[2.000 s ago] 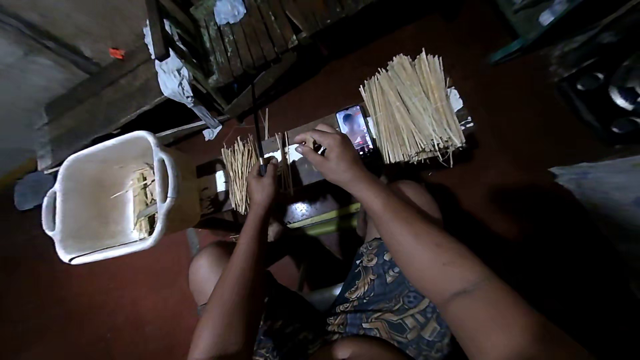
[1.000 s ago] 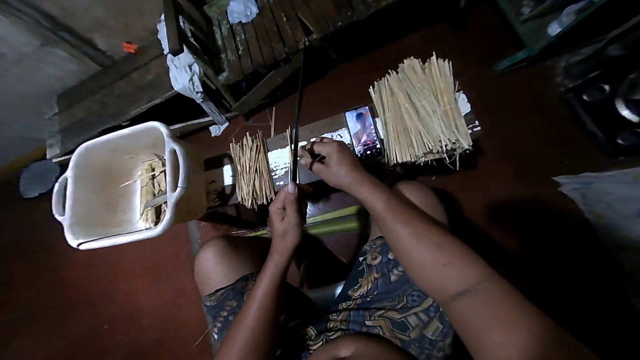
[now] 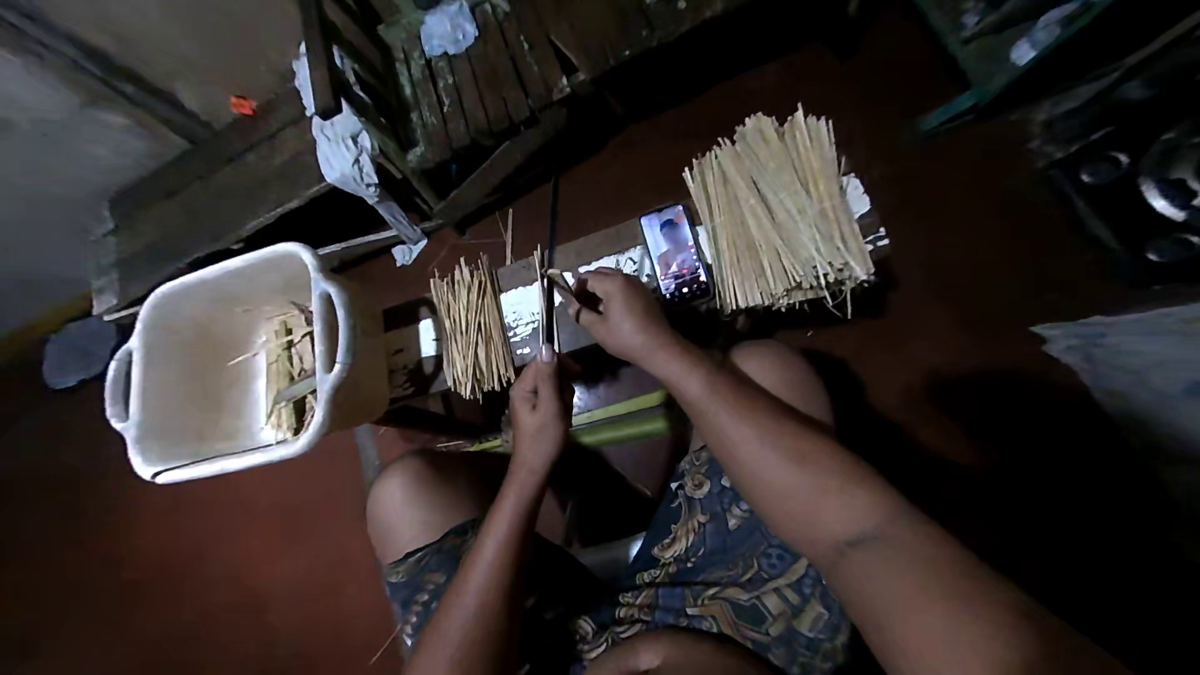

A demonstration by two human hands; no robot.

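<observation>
My left hand is closed on the lower end of a long, thin dark strip that points away from me; a pale sliver stands beside it. Close by on the right, my right hand grips a small knife-like tool, its tip near the strip; its exact kind is unclear. A small pile of thin pale sticks lies on a narrow wooden bench, left of my hands. Right of them on the bench are a lit smartphone and a larger heap of pale sticks.
A white plastic tub with plant scraps stands at the left. Green stalks lie below the bench near my knees. A slatted wooden seat is beyond the bench, with a white cloth hanging near it. A stove is at the far right.
The long dark strip stood upright in my left hand a second ago as well. Two seconds ago that hand was nearer the small stick pile; it has moved right, away from it.
</observation>
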